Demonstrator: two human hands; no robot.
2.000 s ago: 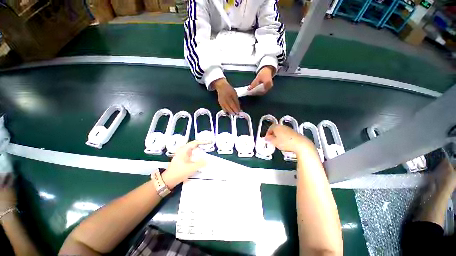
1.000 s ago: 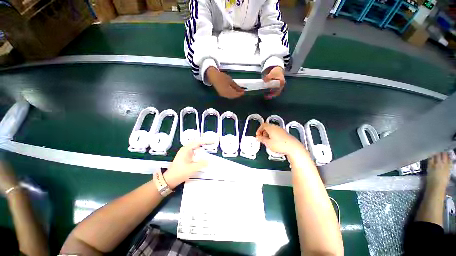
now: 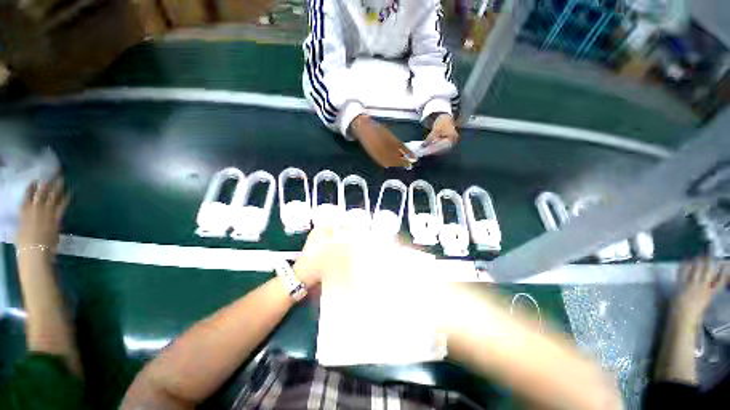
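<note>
Several white looped plastic units stand in a row on the green belt, one unit at the row's right end. A white label sheet lies on the near worktop, its upper part washed out by glare. My left hand is at the sheet's top left corner, closed on a white backing strip that merges with the glare. My right hand is over the sheet's right side, strongly blurred and overexposed; its fingers and anything in them cannot be made out.
A worker opposite holds a small white strip above the belt. A slanting grey post crosses at the right. More units lie behind it. Other people's hands show at left and right. Bubble wrap and a thin ring lie right.
My right hand has moved from a unit on the belt back to the sheet. The row of units has shifted left. A person's hand at the left now reaches onto the belt.
</note>
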